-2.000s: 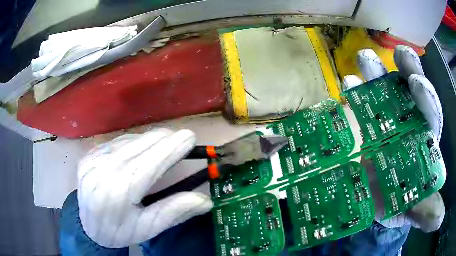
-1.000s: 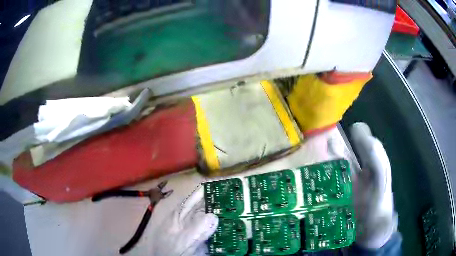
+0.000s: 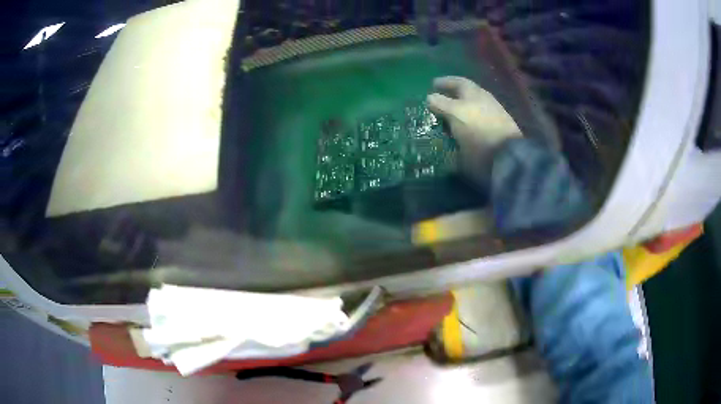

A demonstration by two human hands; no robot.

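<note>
The green circuit board panel (image 3: 383, 154), several small boards in two rows, is behind the dark window over the green mat (image 3: 300, 95). My right hand (image 3: 474, 118), in a pale glove, reaches in at the panel's right edge. Its fingers are near the upper right corner; glare hides whether they grip it. My left hand is not in view. The diagonal cutters (image 3: 344, 380) lie on the white ledge (image 3: 190, 388) at the bottom, partly cut off by the picture's edge.
The white window frame (image 3: 672, 170) curves around the opening. A cream sheet (image 3: 150, 110) is at its left. Below are a folded white cloth (image 3: 237, 319), the red pad (image 3: 403, 322), the beige pad (image 3: 490, 319) and a yellow-red pad (image 3: 660, 252). My blue sleeve passes over the beige pad.
The panel has moved from over the ledge to behind the window, with my right hand beside it. My left hand has left the picture. The view has shifted up; the cutters remain on the ledge.
</note>
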